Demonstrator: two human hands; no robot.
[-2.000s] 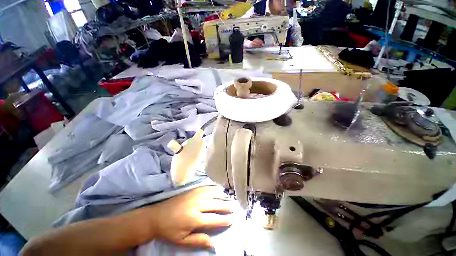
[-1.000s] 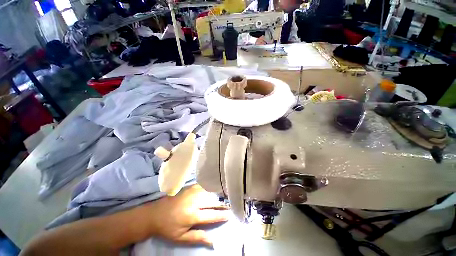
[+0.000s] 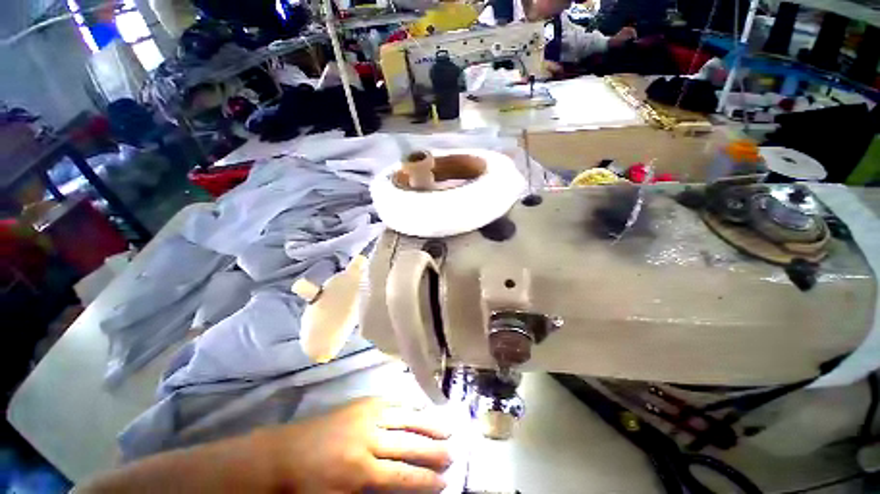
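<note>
My left hand (image 3: 362, 449) lies palm down with its fingers spread, left of the needle area of the cream sewing machine (image 3: 618, 280). Light grey cloth (image 3: 251, 328) is heaped behind and left of the hand. Cloth under the fingers is washed out by bright lamp light, so its edge cannot be told. The presser foot and needle are mostly hidden in the glare. A white tape roll (image 3: 449, 207) sits on top of the machine head. A cream guard (image 3: 331, 314) stands at the head's left side. My right hand is not in view.
Black-handled shears (image 3: 666, 453) lie right of the needle, under the machine arm. Another sewing machine (image 3: 463, 68) stands on a table behind, with a person (image 3: 589, 43) beyond it. A red container (image 3: 220, 176) shows at the back left. A white spool (image 3: 793, 164) is behind the machine.
The view has shifted, so the machine sits further left in the picture. My left hand has moved nearer the front edge of the picture, still flat. The person behind shows more.
</note>
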